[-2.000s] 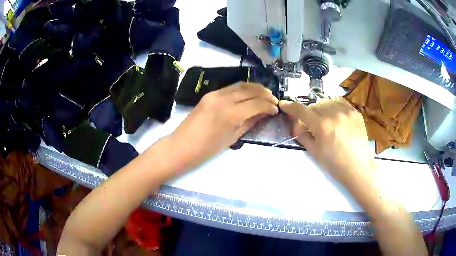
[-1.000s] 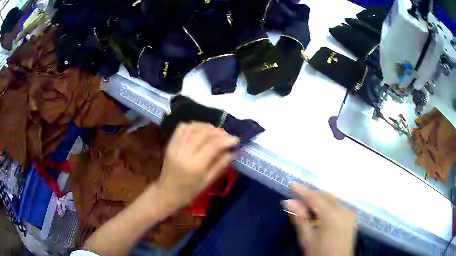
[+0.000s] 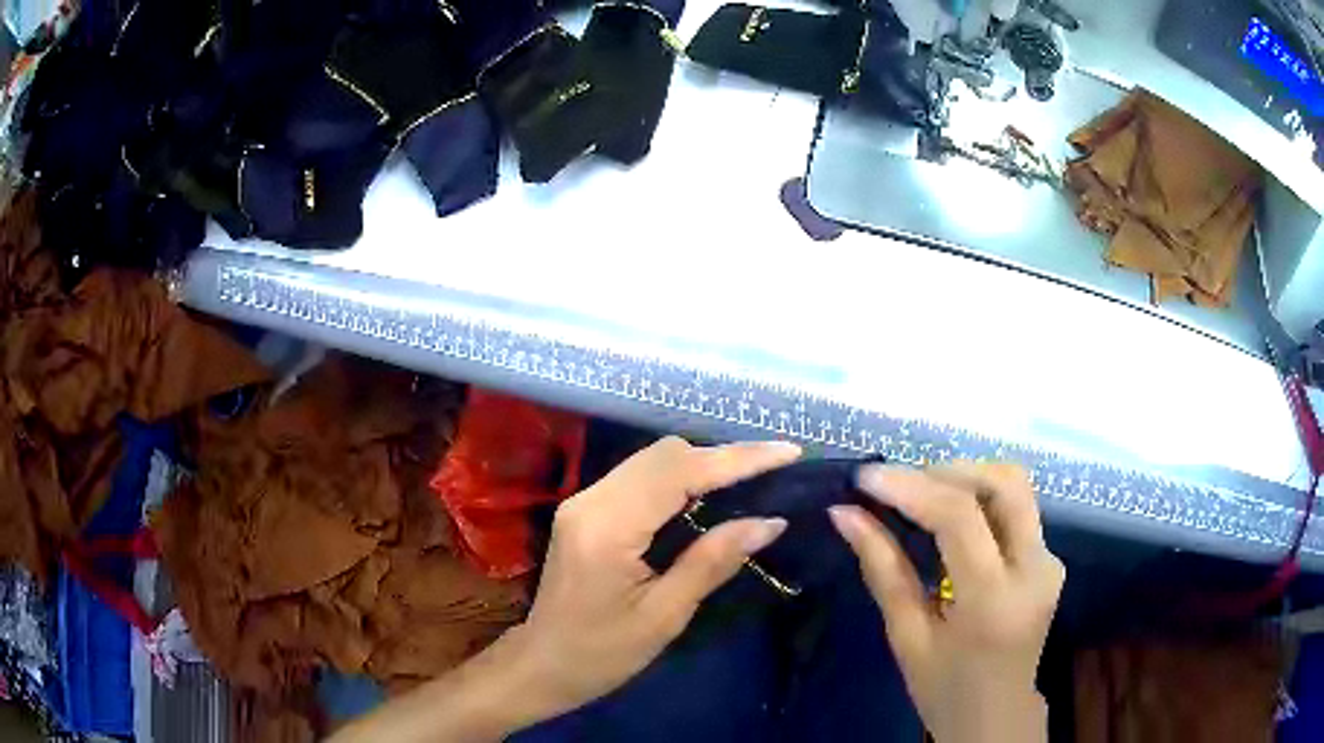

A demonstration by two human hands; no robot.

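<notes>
A dark fabric piece (image 3: 813, 511) with a thin gold line is held over my lap, just below the table's ruler edge. My left hand (image 3: 654, 544) pinches its left part between thumb and fingers. My right hand (image 3: 966, 559) holds its right end between thumb and fingertips. A small yellow-gold item shows at a finger of my right hand. The lower part of the fabric blends into the dark lap and is hard to make out. Another dark piece with gold lettering (image 3: 770, 44) lies at the needle area.
Dark pieces with gold lines (image 3: 574, 95) are heaped at the table's back left. Brown fabric (image 3: 1169, 189) lies right of the needle area (image 3: 944, 124). Below the ruler edge (image 3: 610, 370) are brown heaps (image 3: 291, 523) and a red-orange bag (image 3: 508, 472). A red cord (image 3: 1300, 494) hangs at right.
My hands have left the needle area. One second ago my left hand held a dark piece over the table edge, my right hand apart from it; now both hold a piece over my lap.
</notes>
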